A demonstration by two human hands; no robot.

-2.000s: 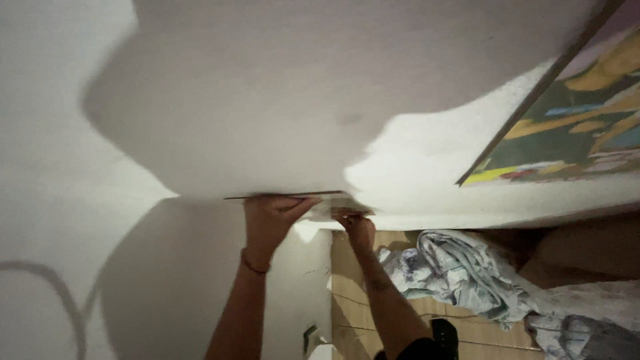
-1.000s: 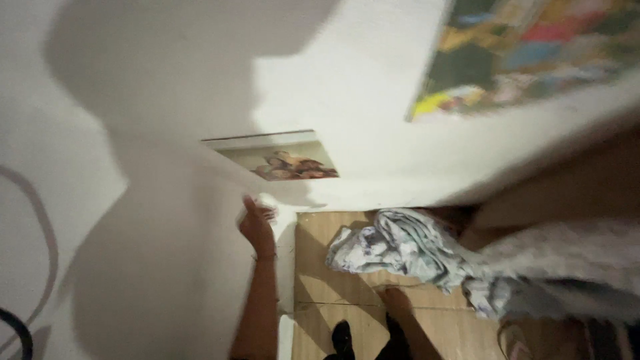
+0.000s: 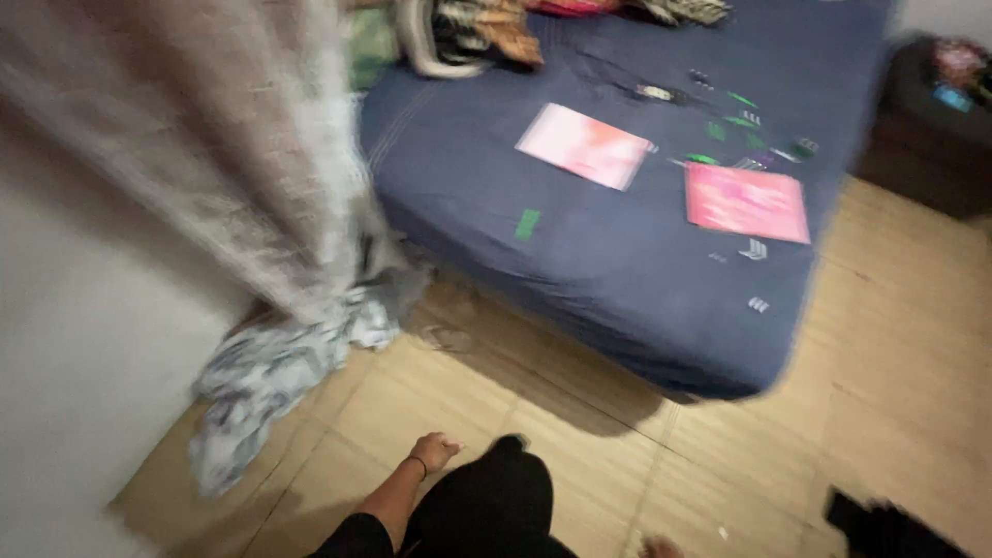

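My left hand (image 3: 435, 452), with a dark band at the wrist, hangs over the tiled floor beside my black-clothed leg (image 3: 488, 500). Its fingers are loosely bent and I see nothing in them. A blurred patch of skin (image 3: 659, 547) shows at the bottom edge; it may be my right hand, but I cannot tell. Farther forward, on a bed with a dark blue sheet (image 3: 480, 201), lie a pale pink sheet (image 3: 585, 147) and a brighter pink one (image 3: 745, 201). Around them are a green strip (image 3: 527, 224), other small green pieces and small white strips (image 3: 758, 304).
A long curtain (image 3: 256, 155) hangs at the left, with patterned cloth (image 3: 271, 387) bunched on the floor beneath it. Clothes and a bag (image 3: 473, 35) lie at the far end of the bed. Dark furniture (image 3: 922, 132) stands at the right, and a black item (image 3: 891, 523) is on the floor.
Two seconds ago both hands were at a small picture against the wall; one second ago my left hand was below it, apart. The view has swung from the wall to the bed.
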